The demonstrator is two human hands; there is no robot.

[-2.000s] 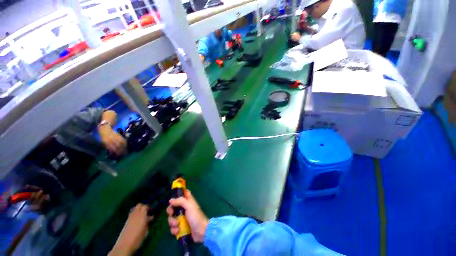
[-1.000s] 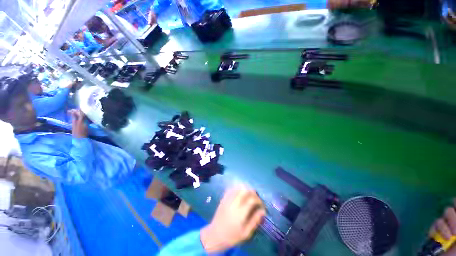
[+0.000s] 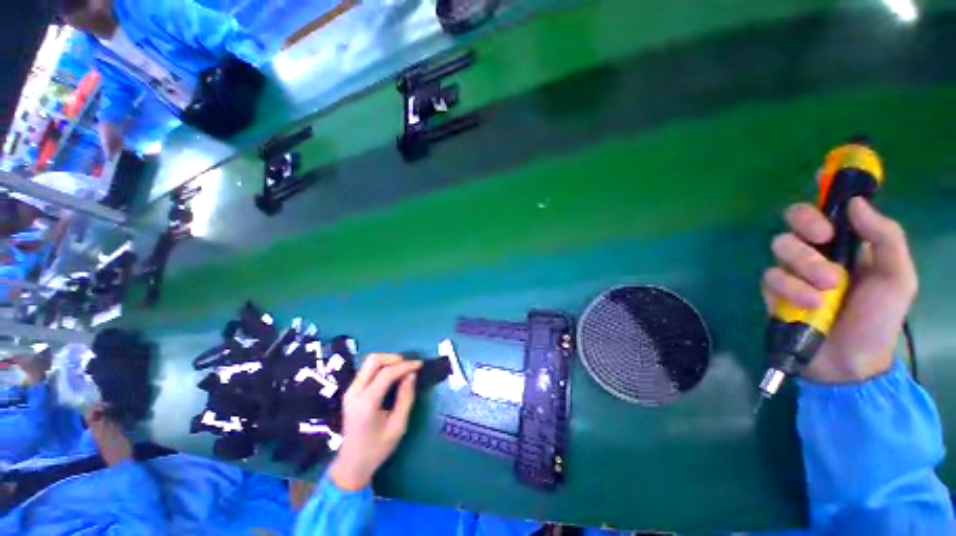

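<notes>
My left hand (image 3: pixel 375 410) holds a small black part with a white piece (image 3: pixel 453 364) at its fingertips, beside the arms of a black plastic frame (image 3: pixel 544 398). A silvery-white plate (image 3: pixel 497 385) shows between the frame's two ribbed arms. My right hand (image 3: pixel 851 274) is closed around a yellow and black electric screwdriver (image 3: pixel 816 298), its metal bit pointing down and left above the bench. A round screw dish (image 3: pixel 644 344), partly covered with dark screws, lies right of the frame.
A pile of black parts with white pieces (image 3: pixel 278 384) lies left of my left hand. Several black frames, one at the upper middle (image 3: pixel 413 109), lie spaced along the green bench (image 3: pixel 671 188). People in blue smocks are at the left and upper left. Another round dish (image 3: pixel 465 10) is at the top.
The view has shifted, so the frame and dish appear further left. My left hand now holds a small black part near the frame. My right hand and the screwdriver have come fully into view.
</notes>
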